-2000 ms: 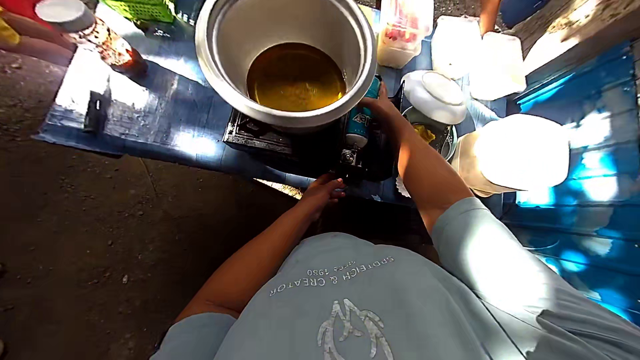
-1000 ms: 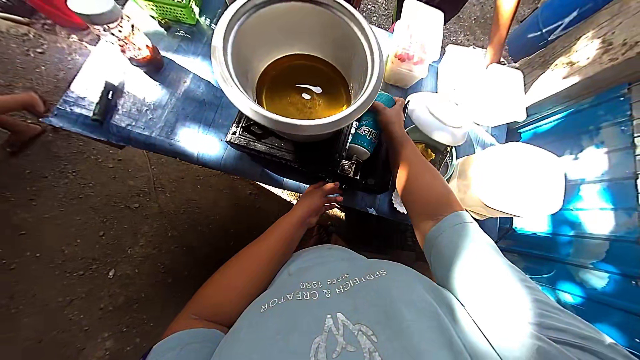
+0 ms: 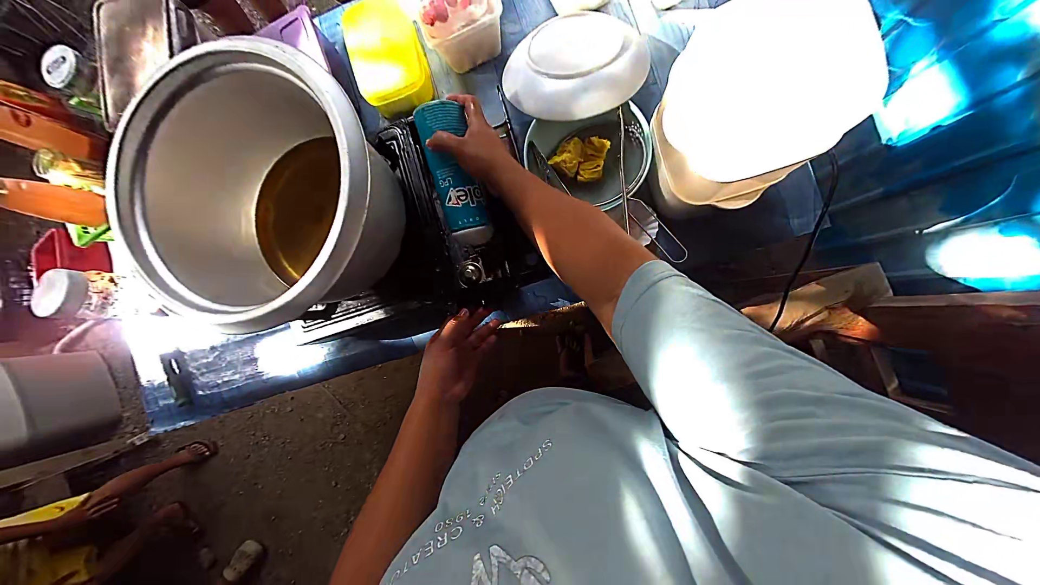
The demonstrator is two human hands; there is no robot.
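Note:
A teal LPG gas canister [image 3: 457,183] lies in the side compartment of a black portable gas stove [image 3: 410,175]. My right hand [image 3: 475,138] grips its far end, thumb on one side and fingers over the other. Just below the stove's front edge, near the valve end and knob [image 3: 470,272], my left hand [image 3: 459,349] is held with fingers apart and nothing in it. A large metal pot [image 3: 357,203] stands on the stove to the left, with yellow-brown oil [image 3: 301,211] in its bottom.
To the right are an upturned white plate [image 3: 577,65] over a bowl [image 3: 642,154] with yellow pieces and tongs, and a white-lidded tub [image 3: 772,89]. Beyond the stove stand a yellow container [image 3: 387,57] and a plastic tub [image 3: 463,36]. A person [image 3: 49,528] is at lower left.
The view has turned strongly, so the pot appears further left. My right hand remains on the canister. My left hand still hovers by the stove's front, its fingers spread.

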